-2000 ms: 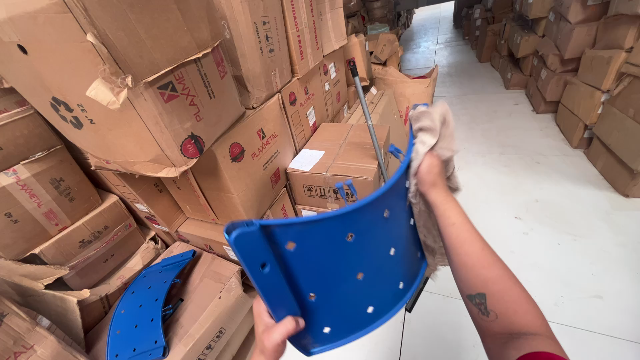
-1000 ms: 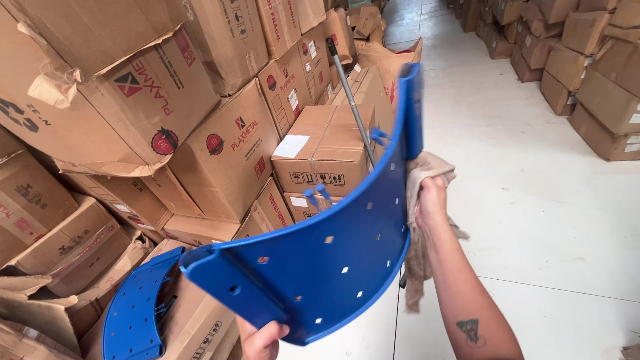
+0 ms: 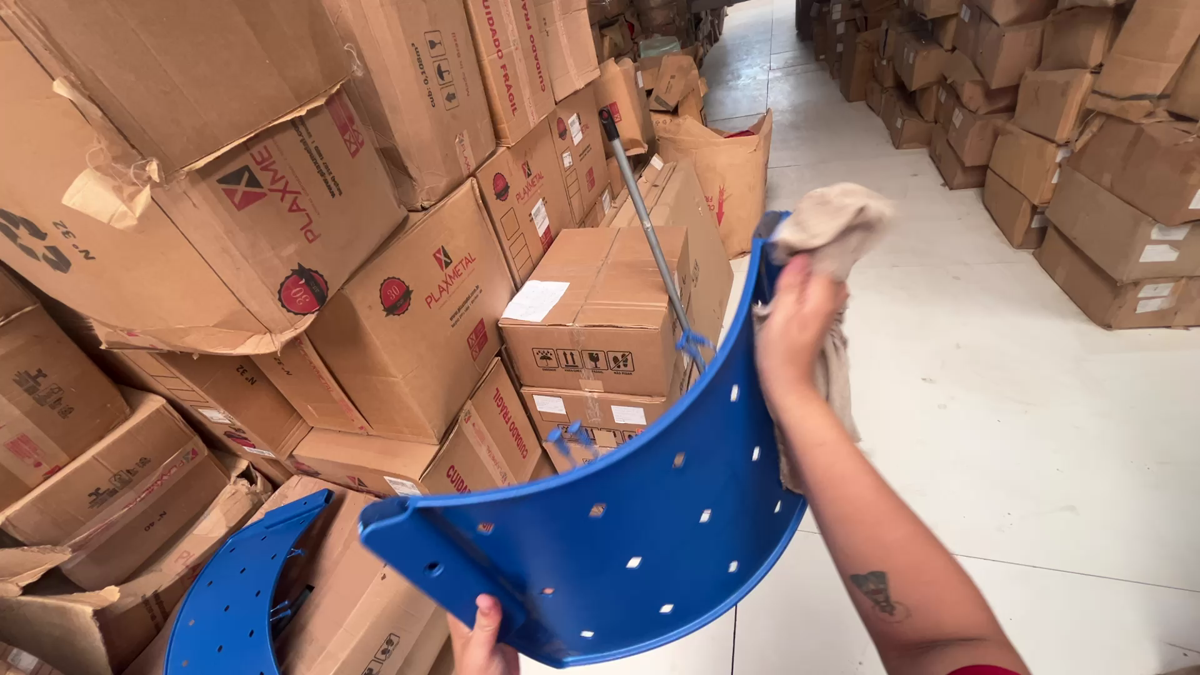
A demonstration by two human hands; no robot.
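My left hand [image 3: 483, 642] grips the lower left end of a curved blue perforated panel [image 3: 647, 497], its thumb on the face near the flange. The panel is held in the air, curving up to the right, with small blue clips at its back edge. At the panel's upper right end, my right hand [image 3: 802, 328] holds a beige cloth [image 3: 834, 225] against the outer side; both are slightly blurred. A second curved blue panel [image 3: 225, 600] lies on a cardboard box at the lower left.
Stacked cardboard boxes [image 3: 412, 309] fill the left side. A grey pole with a black grip [image 3: 642, 206] leans on a box behind the panel. More box stacks [image 3: 1125, 216] line the right side of the pale tiled floor [image 3: 937, 394].
My right hand and the cloth have moved up along the panel's right end since one second ago. My left hand keeps its hold on the lower left end.
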